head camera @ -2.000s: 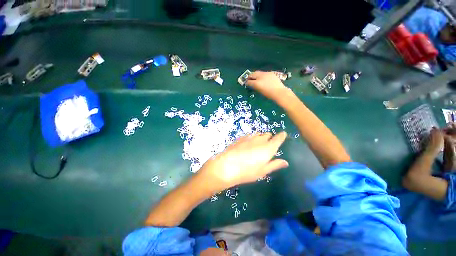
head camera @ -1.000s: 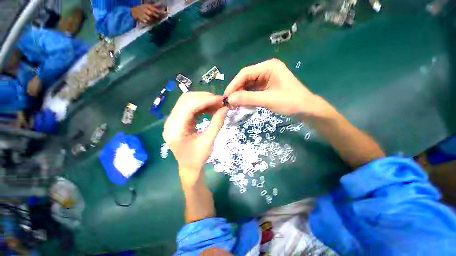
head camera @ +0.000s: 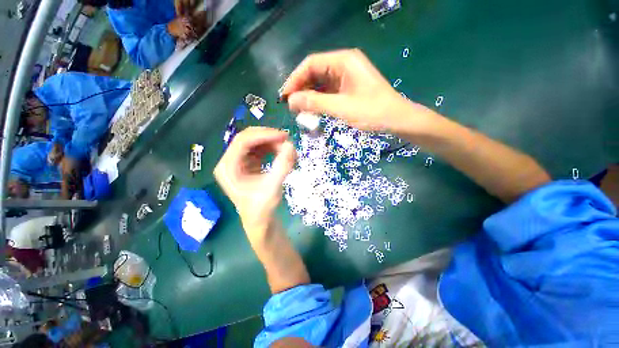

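Observation:
My left hand (head camera: 254, 173) is left of the pile of white loops, thumb and index fingertips close together. I cannot tell if it holds anything. My right hand (head camera: 349, 92) is above the pile's upper edge, fingers curled. A tiny dark spot shows at its fingertips; I cannot tell if it is a held part. A small white block (head camera: 307, 121) shows just below this hand, its nature unclear. The loose white loops (head camera: 332, 180) lie heaped on the green bench (head camera: 421, 224). A device unit with a white tab (head camera: 255, 104) lies between and left of the hands.
A blue bag with a white heap (head camera: 175, 221) and a black cable (head camera: 195, 272) lie at left. Several units (head camera: 196, 158) form a row nearby; another (head camera: 385, 8) lies at the top. People in blue smocks sit upper left beside a strip of many units (head camera: 139, 109).
My hands have moved apart; their fingertips met around a small dark part before. My right hand has moved up and left in view. The whole view has turned, showing more of the left side.

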